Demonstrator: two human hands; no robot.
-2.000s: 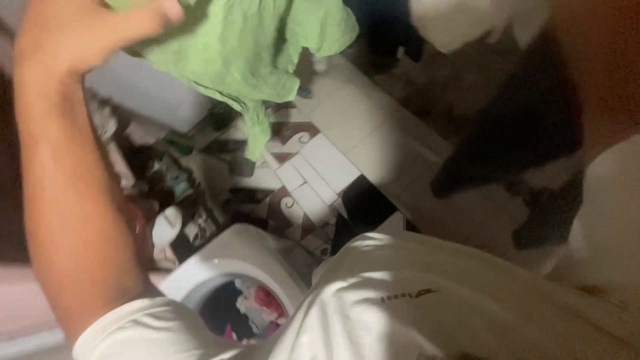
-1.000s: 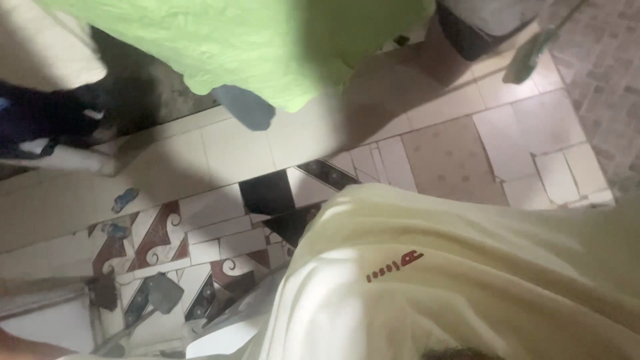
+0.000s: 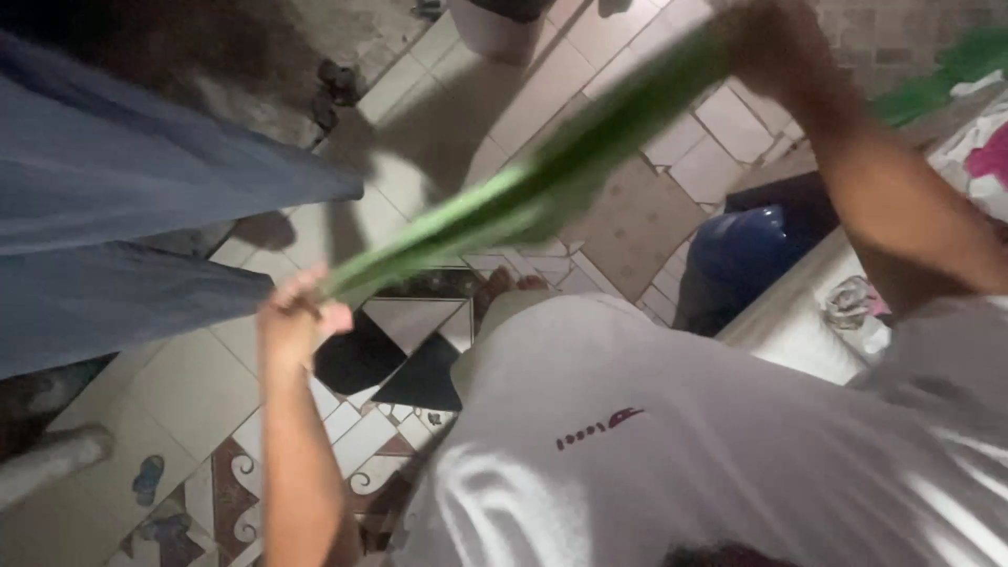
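A green cloth (image 3: 512, 189), blurred by motion, stretches diagonally between my two hands. My left hand (image 3: 303, 311) grips its lower end at the left of the view, fingers closed on it. At the upper right my right hand (image 3: 760, 47) holds the other end; it is dark and blurred, with its fingers hard to make out. Beneath the cloth lie the mosaic-tiled floor and the front of my light shirt (image 3: 598, 378). Blue-grey hanging cloth (image 3: 157, 189) is to the left of my left hand.
A blue container (image 3: 736, 244) stands at the right beside a white surface (image 3: 795, 339) with crumpled items. A light bucket (image 3: 500, 31) is at the top. More green material (image 3: 937, 75) lies at the far right. Small blue sandals (image 3: 148, 479) rest on the tiles at lower left.
The green cloth, spread wide at the top of the earlier views, is now drawn out narrow between both hands. The view has turned considerably.
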